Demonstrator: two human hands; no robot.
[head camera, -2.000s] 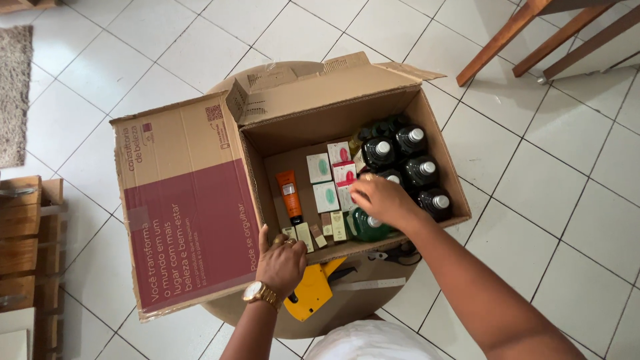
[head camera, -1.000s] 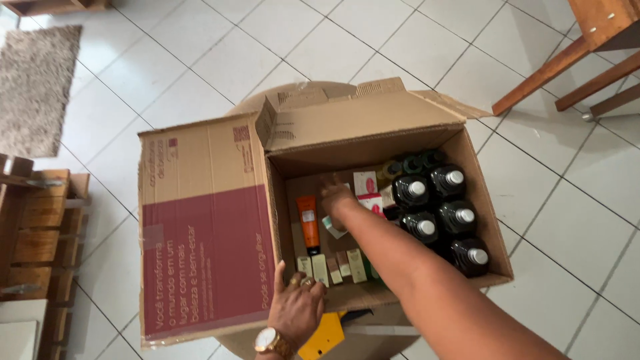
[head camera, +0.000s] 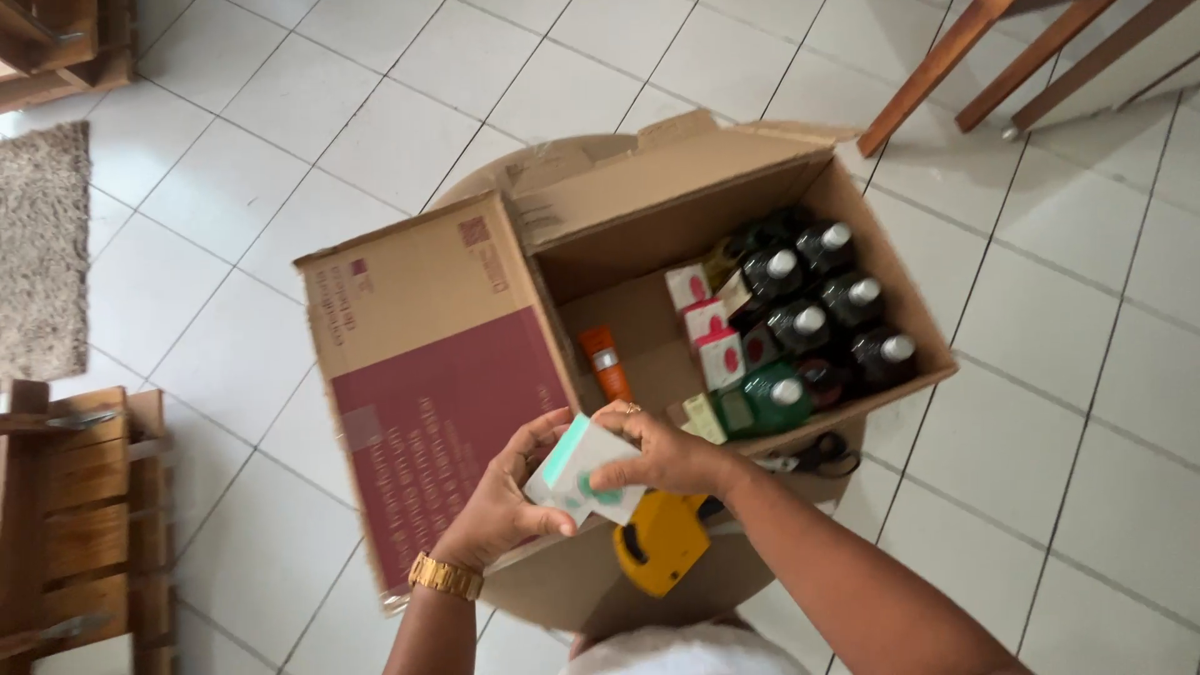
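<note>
Small white-and-green cartons (head camera: 592, 469) are between my two hands, over the near edge of the open cardboard box (head camera: 647, 258). My left hand (head camera: 511, 497) grips them from the left, and my right hand (head camera: 656, 450) from the right with its thumb on top. Inside the box lie an orange tube (head camera: 607, 366) and several white-and-pink cartons (head camera: 720, 356). Several dark bottles with white caps (head camera: 808, 321) and a green bottle (head camera: 769, 398) stand at its right side. Small pale boxes (head camera: 703, 419) are partly hidden behind my right hand.
The box's printed flap (head camera: 441, 394) spreads out to the left. A yellow tool (head camera: 661, 544) and black-handled scissors (head camera: 825, 457) lie on the round table (head camera: 553, 595) on the near side. Wooden furniture (head camera: 89, 506) stands at the left, wooden legs (head camera: 937, 70) at the upper right.
My right hand has come out of the box towards me, and the white-and-green cartons that lay inside are now held. My left hand has left the box's near edge. The view has shifted.
</note>
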